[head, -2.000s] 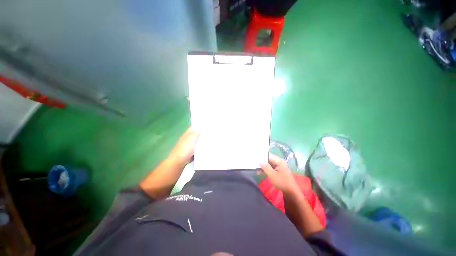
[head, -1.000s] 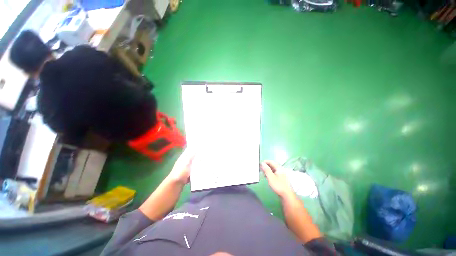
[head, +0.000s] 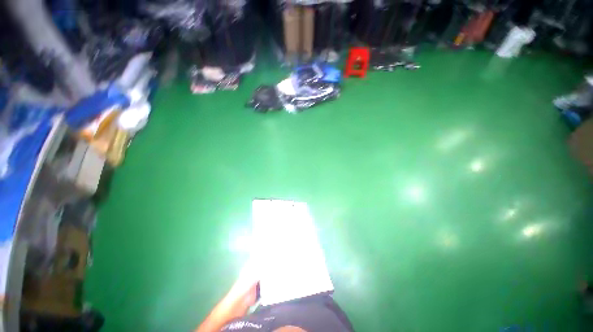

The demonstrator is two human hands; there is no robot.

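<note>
The clipboard with its white sheet (head: pixel 290 253) is low in the middle of the view, in front of my body. The sheet is washed out, so no print can be read. My left hand (head: pixel 247 292) grips the clipboard's lower left edge, and its fingers are hidden behind the board. My right hand is not in view.
Glossy green floor (head: pixel 364 155) lies around me. A blue-topped table (head: pixel 27 175) runs along the left, with cartons (head: pixel 68 259) below. Bagged items (head: pixel 309 87) lie on the floor ahead, near a red stool (head: pixel 357 63). Dark racks stand behind.
The view has swung up and across the room; the seated person and the green sack are out of view. The clipboard sits lower in view. My right hand has left its edge and the picture.
</note>
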